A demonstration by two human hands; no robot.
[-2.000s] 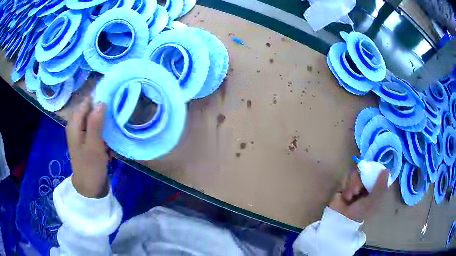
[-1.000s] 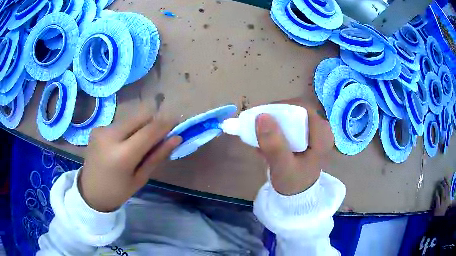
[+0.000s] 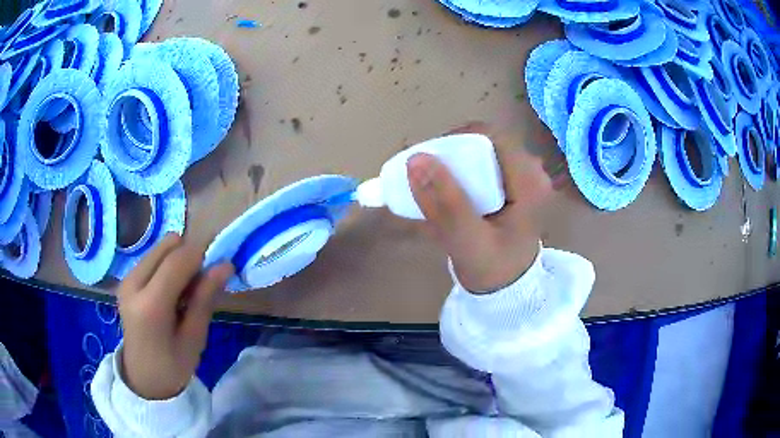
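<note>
My left hand (image 3: pixel 167 312) pinches the near left edge of a pale blue flanged ring (image 3: pixel 286 192) and holds it tilted over the brown board, with its raised collar facing me. My right hand (image 3: pixel 483 218) grips a white glue bottle (image 3: pixel 466 162) lying on its side, thumb on top. The bottle's blue tip (image 3: pixel 340 198) points left and meets the ring's rim beside the collar; whether it touches is hard to tell. My right fingers under the bottle are mostly hidden.
Piles of flanged rings lie at left (image 3: pixel 145 128) and right (image 3: pixel 611 145) on the glue-spotted brown board (image 3: pixel 385 282). A small blue scrap (image 3: pixel 248 24) lies at the far side. A teal stick (image 3: pixel 773 231) lies at the right edge. Blue bins show below the board.
The ring has turned so its collar and opening show more. My left hand has moved down and left. The bottle has shifted slightly up and left. The view has shifted.
</note>
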